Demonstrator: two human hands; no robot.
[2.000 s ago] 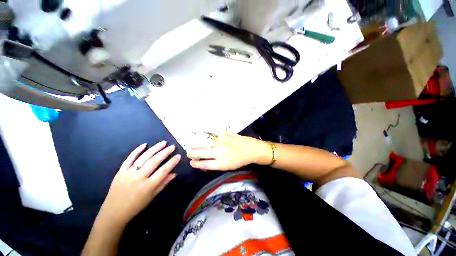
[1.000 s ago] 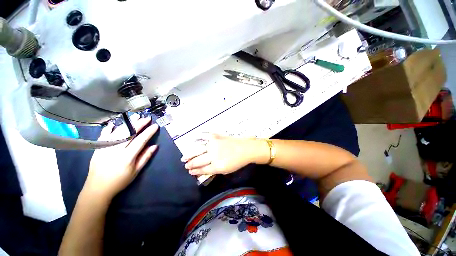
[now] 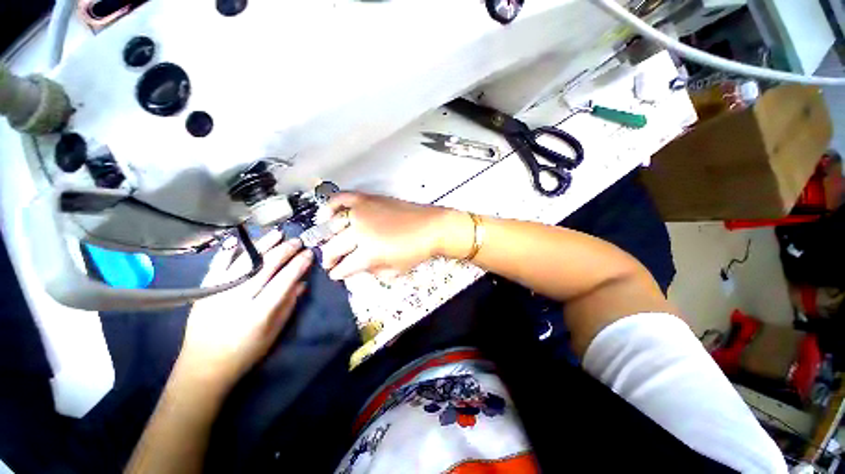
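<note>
A dark navy garment piece (image 3: 306, 370) lies under the sewing machine's needle area and hangs toward my lap. My left hand (image 3: 245, 301) lies flat on the cloth, its fingertips just below the presser foot (image 3: 301, 205). A grey machine arm or guard passes over its fingers. My right hand (image 3: 375, 231) is at the right side of the presser foot, fingers bent and touching the cloth edge; its fingertips are close to my left fingertips. Whether they pinch the cloth is hard to see. The white machine head (image 3: 306, 83) spans the top.
Thread snips (image 3: 459, 146), black shears (image 3: 533, 143) and a green-handled tool (image 3: 616, 116) lie on the white table (image 3: 482, 199). A bright blue item (image 3: 125, 267) is left of the needle. A yellowish strip (image 3: 366, 344) is at the front edge. A cardboard box (image 3: 760, 162) stands right.
My right hand has moved up and left from the table's front edge to the presser foot. My left hand went forward to the needle area earlier and now lies slightly right and lower.
</note>
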